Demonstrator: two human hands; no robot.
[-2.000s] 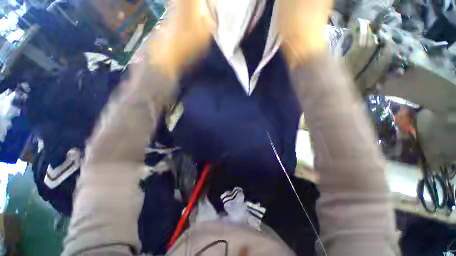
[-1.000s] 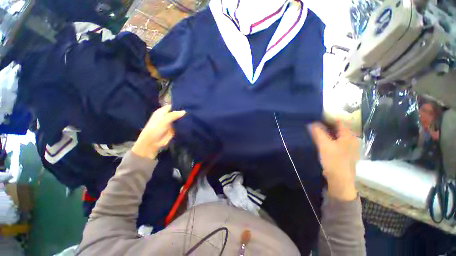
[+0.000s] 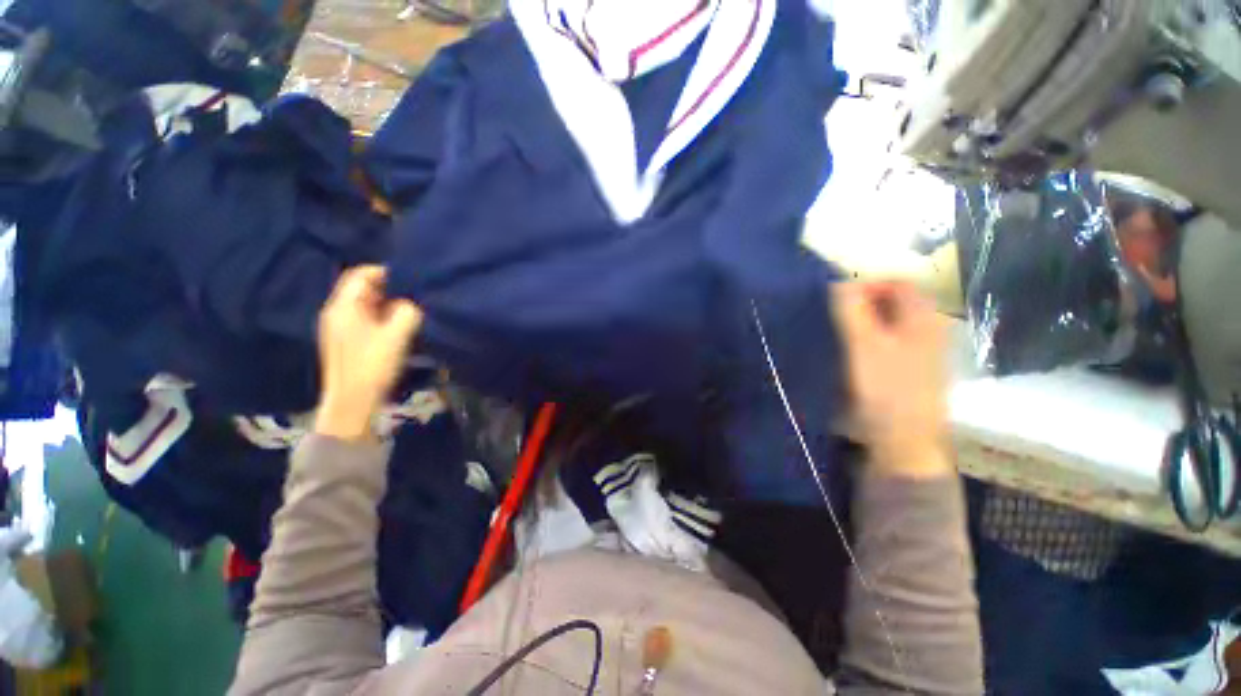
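A navy top (image 3: 544, 258) lies in front of me, its lower part hanging over the table's near edge. Its white V-shaped collar (image 3: 613, 150) with dark red stripes points toward me. My left hand (image 3: 361, 340) has closed fingers at the top's left side and appears to pinch its edge. My right hand (image 3: 891, 360) is blurred, with bent fingers at the top's right side; its grip on the cloth cannot be made out clearly. A thin pale thread (image 3: 785, 401) runs down over the navy cloth.
A navy garment pile (image 3: 204, 286) with white striped trims is at left. The sewing machine head (image 3: 1034, 89) is at upper right, above a shiny plastic-wrapped dark packet (image 3: 1028, 279). Scissors (image 3: 1198, 462) lie at the table's right edge. A red bar (image 3: 513, 503) and striped white pieces (image 3: 647, 510) are below.
My hands have come down from the collar to the top's lower sides. The top now lies spread with its collar upward, and has since shifted slightly left and toward the rear.
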